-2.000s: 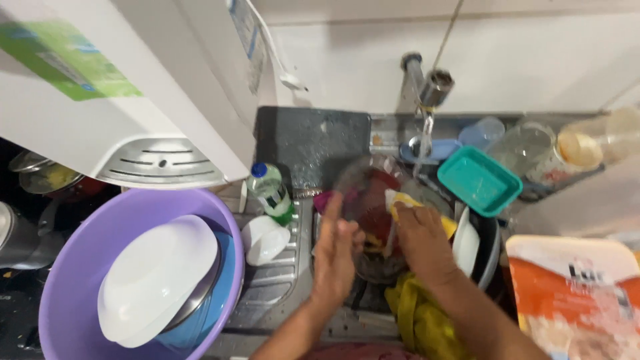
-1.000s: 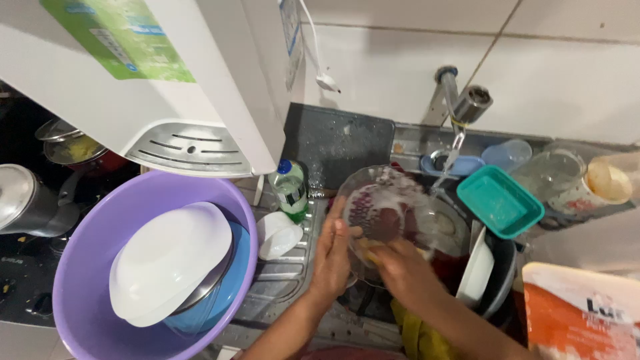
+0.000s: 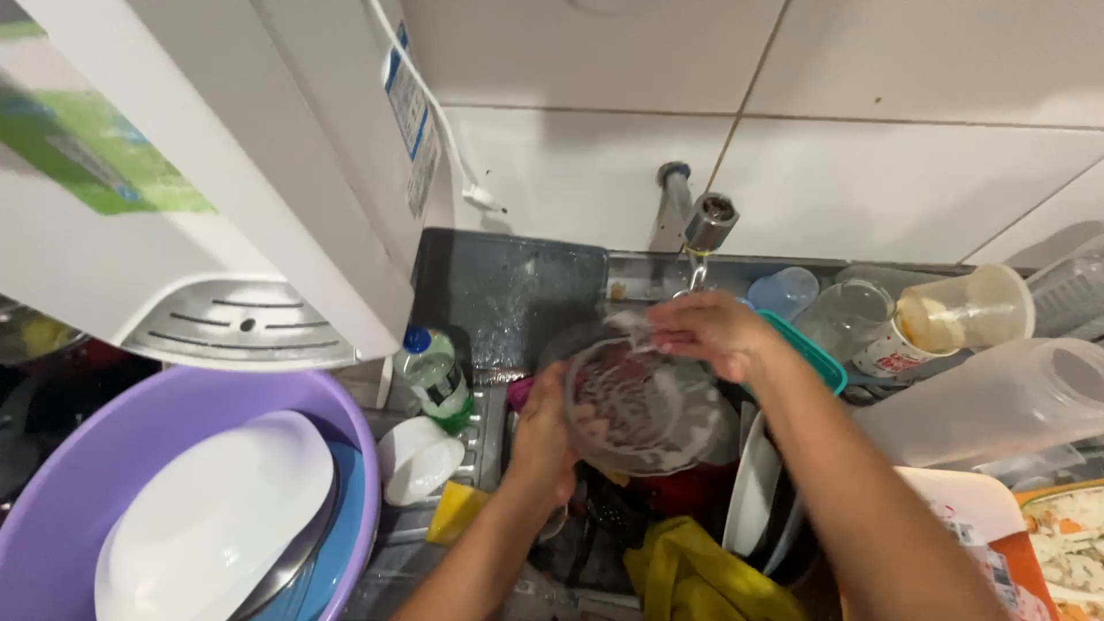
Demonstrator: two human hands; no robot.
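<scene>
My left hand (image 3: 547, 435) grips the left rim of a clear round bowl (image 3: 647, 410), which is tilted over the sink and has suds on it. At the bowl's upper rim is my right hand (image 3: 703, 332), fingers together, just below the running water of the metal faucet (image 3: 711, 222); whether it grips the rim is unclear. A yellow sponge (image 3: 457, 512) lies on the ribbed drainboard beside my left forearm. Below the bowl, a yellow-green cloth (image 3: 707, 573) hangs near a white dish (image 3: 750, 492) in the sink.
A purple basin (image 3: 194, 392) with a white dish (image 3: 216, 517) and a blue plate stands at left, under a white water dispenser (image 3: 259, 172). A soap bottle (image 3: 435, 379), white bowls (image 3: 418, 457) and a dark board (image 3: 517, 293) are near the sink. Plastic containers (image 3: 992, 405) crowd the right.
My right hand has moved from inside the bowl up to its far rim, by the water. The yellow sponge, under my right hand two seconds ago, now lies on the drainboard.
</scene>
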